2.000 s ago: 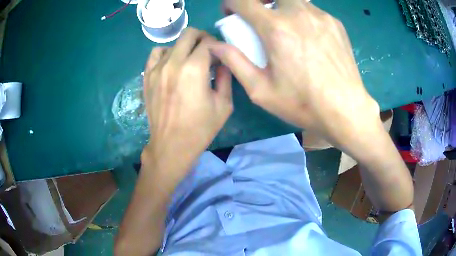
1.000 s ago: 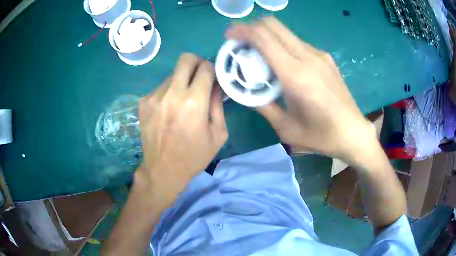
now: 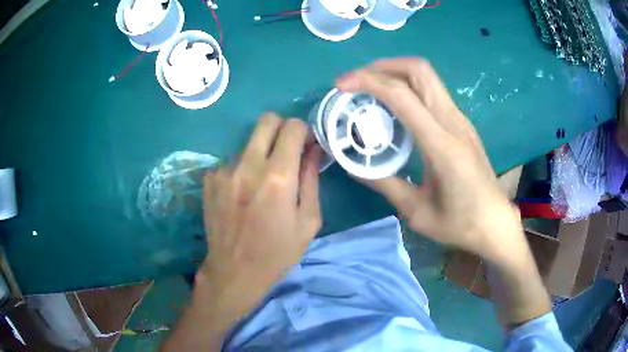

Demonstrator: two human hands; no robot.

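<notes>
My right hand holds a white fan unit over the green bench, its ring-and-spoke guard end facing up towards me. My left hand is at the left side of the unit, fingers bent and close together. Its thumb and fingertips are by the unit's far-left edge, where something clear or grey shows; I cannot tell what they pinch. Other fan units stand bladed end up: one at the upper left, another behind it, and two touching at the top.
A green bench has a pale scuffed patch left of my left hand. Board strips lie at the upper right. A white roll-like thing is at the left edge. Cardboard boxes and a clear plastic bag are beyond the bench.
The held fan unit has turned from side-on to guard end up, and sits lower in view with both hands. More standing fan units have come into view at the top.
</notes>
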